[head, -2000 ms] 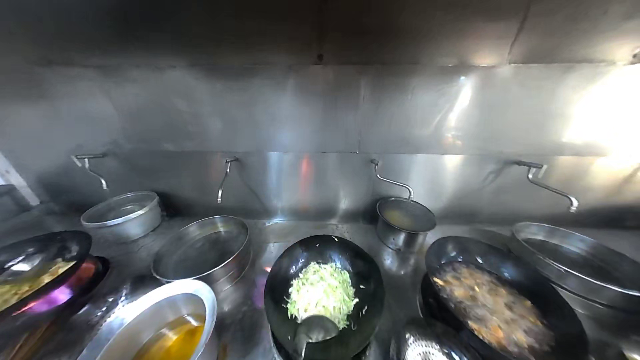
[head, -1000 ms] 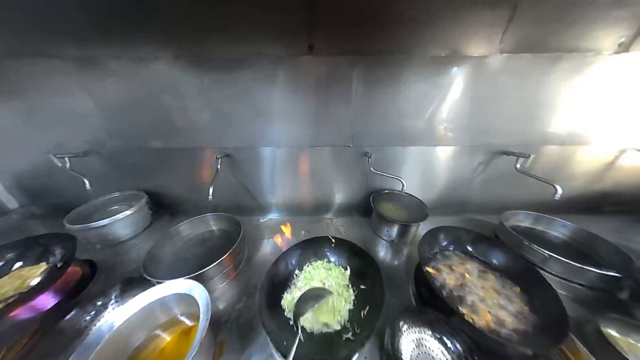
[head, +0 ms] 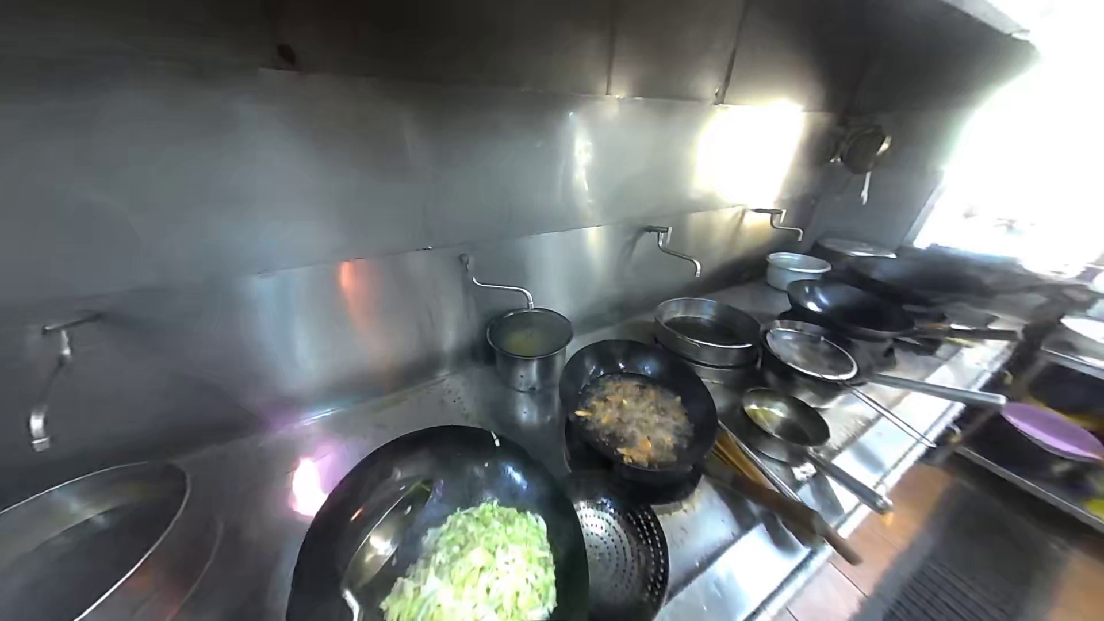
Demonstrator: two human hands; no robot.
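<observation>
Neither my left hand nor my right hand shows in the head view. Nearest in front is a black wok [head: 448, 448] with shredded pale green vegetable [head: 483, 565] heaped in its lower right. A metal ladle [head: 379, 543] rests or is held in the wok's left side; its handle runs out of the bottom edge. Right of it, a second black wok [head: 617, 354] holds browned pieces in bubbling liquid [head: 634, 418]. A perforated strainer [head: 608, 552] lies between the two woks, partly hidden.
A metal pot of liquid [head: 528, 362] stands behind, under a wall faucet [head: 504, 286]. A wide pan [head: 95, 535] is at left. Rightward are stacked round pans [head: 707, 332], a small saucepan [head: 785, 423], a mesh strainer [head: 811, 352], and another wok [head: 841, 306]. Long handles reach over the counter's front edge.
The view has swung right. The ladle has moved from on top of the shredded vegetable to the left side of the wok. Flames seen behind the wok a second ago no longer show.
</observation>
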